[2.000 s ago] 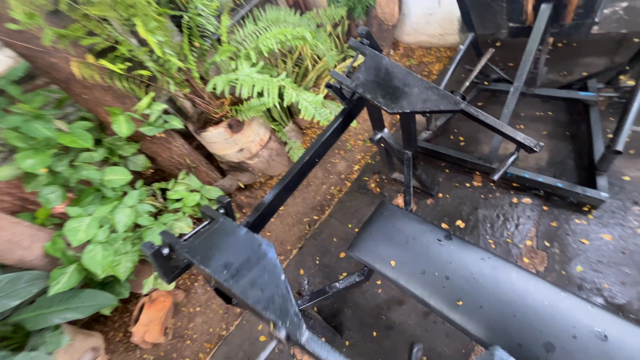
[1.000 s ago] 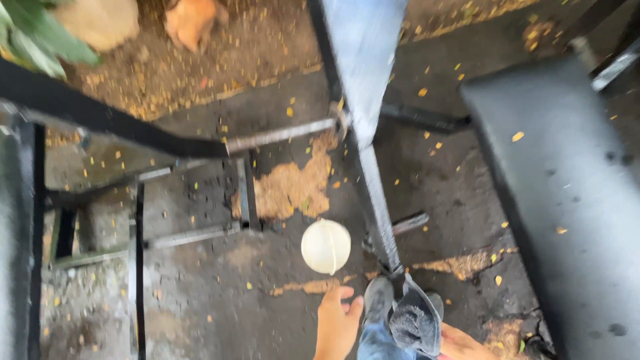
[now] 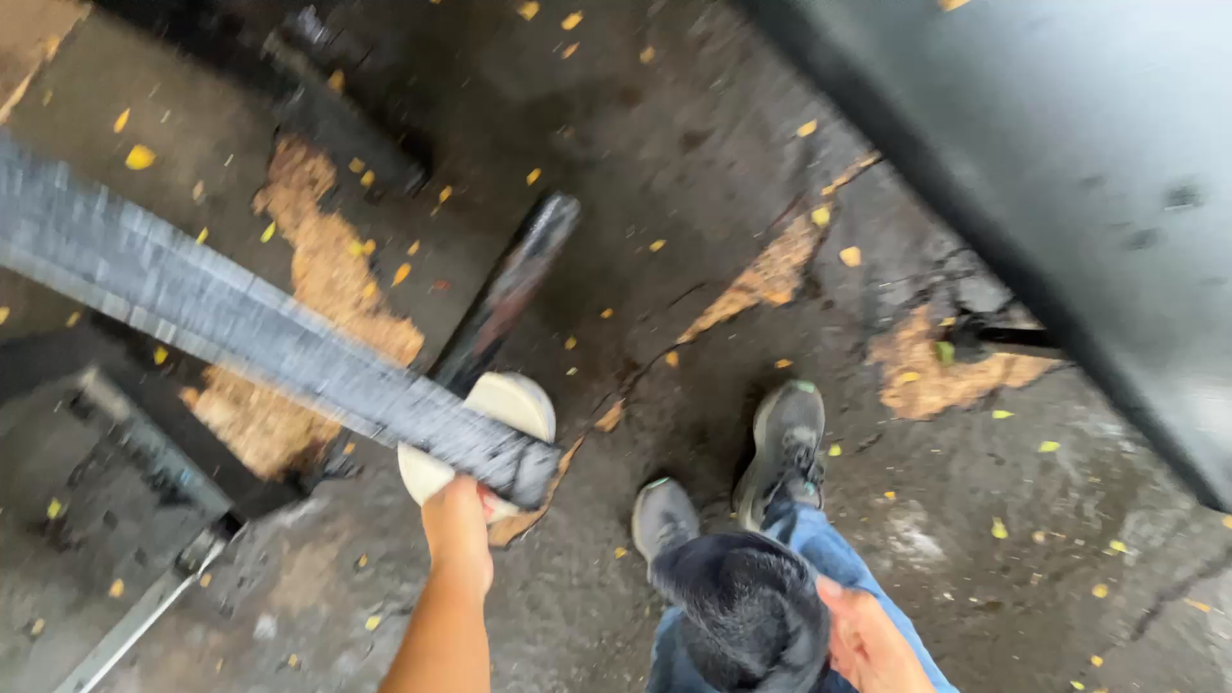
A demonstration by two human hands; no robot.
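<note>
My left hand (image 3: 460,529) is closed at the near edge of a round cream-coloured object (image 3: 515,402). The end of a black metal bar (image 3: 318,356) crosses over that object and hides its middle, and my fingertips are partly hidden there too. A dark grey cloth (image 3: 756,616) is bunched in front of my legs. My right hand (image 3: 871,640) holds it at its right side, with the thumb against the cloth and the other fingers partly out of sight.
A black padded bench (image 3: 1078,192) fills the upper right. A short black metal tube (image 3: 510,289) lies beyond the cream object. Metal frame parts (image 3: 154,443) stand at the left. My shoes (image 3: 789,433) rest on wet, cracked ground with patches and scattered yellow leaves.
One second ago my left hand was just short of the round cream object with its fingers apart; now it grips that object. The cloth stays at my right hand. The view has swung downward.
</note>
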